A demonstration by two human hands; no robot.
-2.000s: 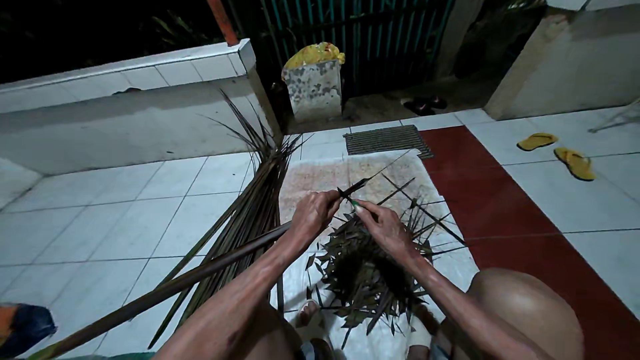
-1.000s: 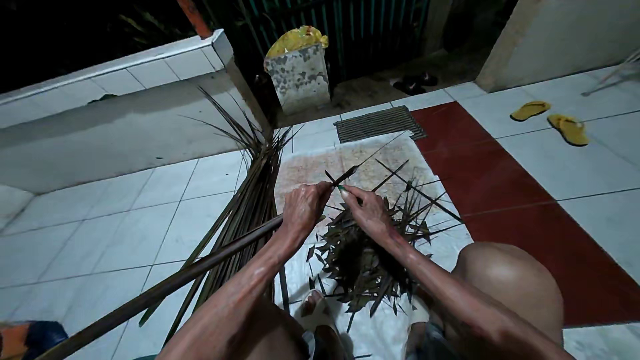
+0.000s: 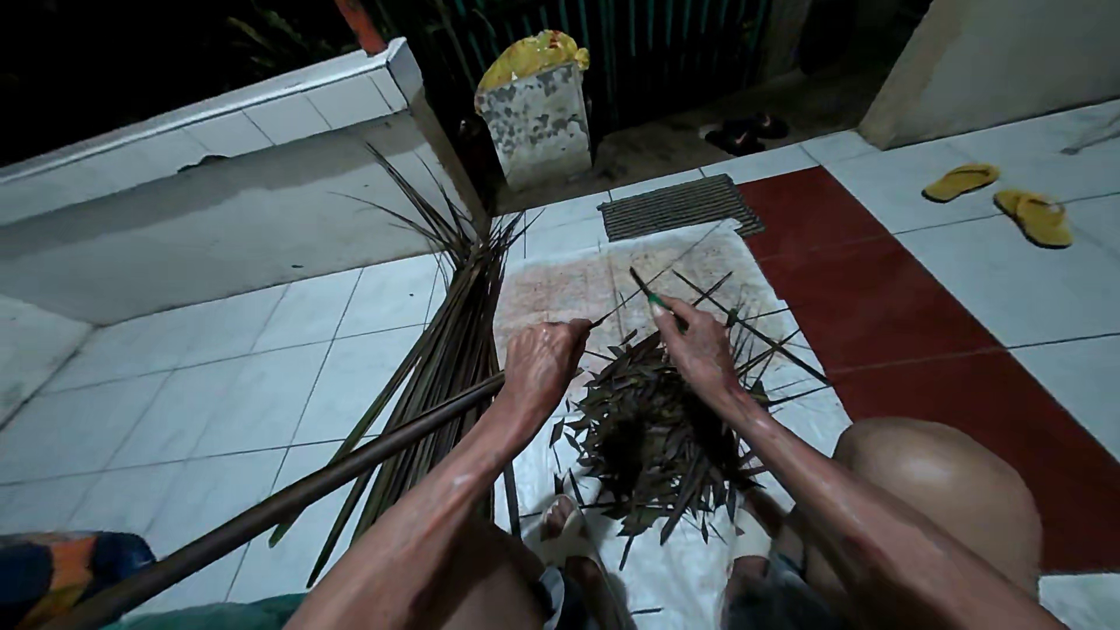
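My left hand (image 3: pixel 544 363) is closed around the thin end of a long brown palm frond stalk (image 3: pixel 289 500), which runs down to the lower left; a thin tip sticks out past the fist. My right hand (image 3: pixel 696 346) grips a small knife with a green handle (image 3: pixel 656 300), its dark blade pointing up and left, apart from the stalk tip. Below both hands, a heap of cut dark leaf pieces (image 3: pixel 652 429) lies on a pale stained sheet (image 3: pixel 560 297). Left of the sheet lies a bundle of long narrow palm leaves (image 3: pixel 446 350).
A red floor strip (image 3: pixel 910 350) runs along the right, with yellow flip-flops (image 3: pixel 1035 219) beyond it. A ribbed doormat (image 3: pixel 678 208) touches the sheet's far edge. Further off are a low wall (image 3: pixel 219 210), a speckled block (image 3: pixel 540 122) with a yellow bag (image 3: pixel 534 59) and dark footwear (image 3: pixel 744 134).
My right hand with the knife has moved away from my left hand; the two were close together at the stalk's end before. My left hand still holds the stalk.
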